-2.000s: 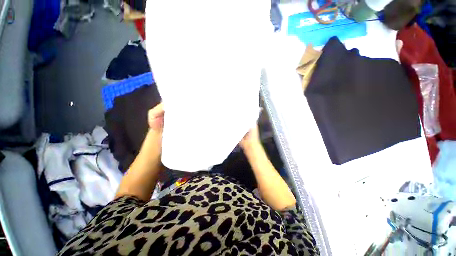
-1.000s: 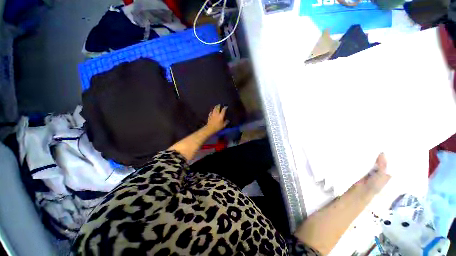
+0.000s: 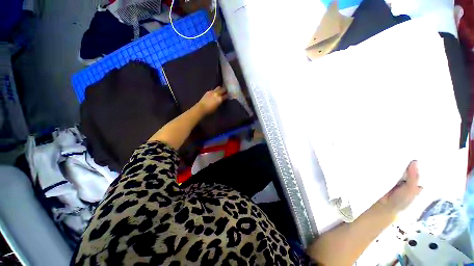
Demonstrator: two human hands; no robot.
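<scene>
A large white pattern sheet (image 3: 387, 114) lies on the table over a dark cut panel (image 3: 456, 78), which shows along its right side. My right hand (image 3: 407, 189) rests at the sheet's lower edge, fingers spread; whether it grips the edge is unclear. My left hand (image 3: 212, 100) is at the right part of a dark stack of cut pieces (image 3: 189, 75) on the blue crate. Its fingertips are bent at the cloth, and whether they pinch a piece is hidden. A larger dark cloth pile (image 3: 127, 111) lies to the left.
A tan card (image 3: 327, 34) and dark cloth lie behind the sheet. The white machine part (image 3: 434, 249) is at the lower right. The ruler-marked table edge (image 3: 283, 166) runs beside my lap. White cloth (image 3: 78, 169) lies at the lower left. A white cable (image 3: 191, 37) hangs above the crate.
The white sheet, earlier held up in both hands, now lies on the table. My left hand moved to the dark stack and has shifted slightly up-left in view; my right hand stayed at the sheet.
</scene>
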